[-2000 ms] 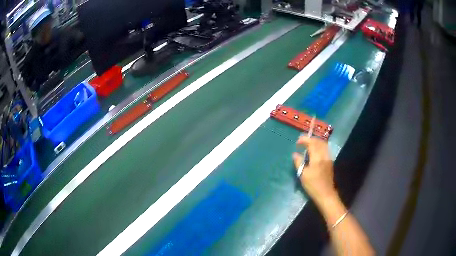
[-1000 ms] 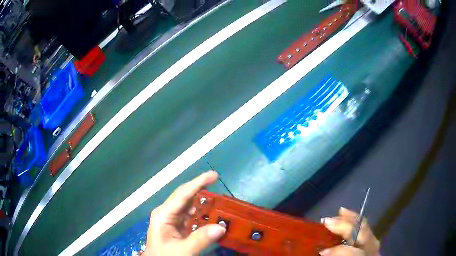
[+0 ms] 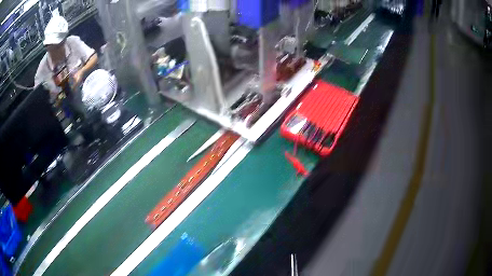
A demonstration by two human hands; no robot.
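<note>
A red-brown fixture (image 3: 189,180) lies lengthwise on the green bench (image 3: 259,188), beside the white strip, its far end at the machine base. A red multimeter (image 3: 329,110) with black leads around its near end lies right of the machine, a small red clip or probe (image 3: 296,163) beside it. A thin metal tip, likely the tweezers (image 3: 293,265), shows at the bottom edge. Neither of my hands is in the picture. The view is blurred.
A machine with a white base (image 3: 259,131) stands across the bench. A blue sheet (image 3: 175,260) lies at the bottom. A person (image 3: 81,62) is beyond the bench at the far left, near a dark monitor (image 3: 29,143). Blue (image 3: 8,232) and red (image 3: 22,208) bins are at the left edge.
The view has swung toward the machine and multimeter. Both hands and the fixture they held have left the picture; only the metal tip shows at the bottom.
</note>
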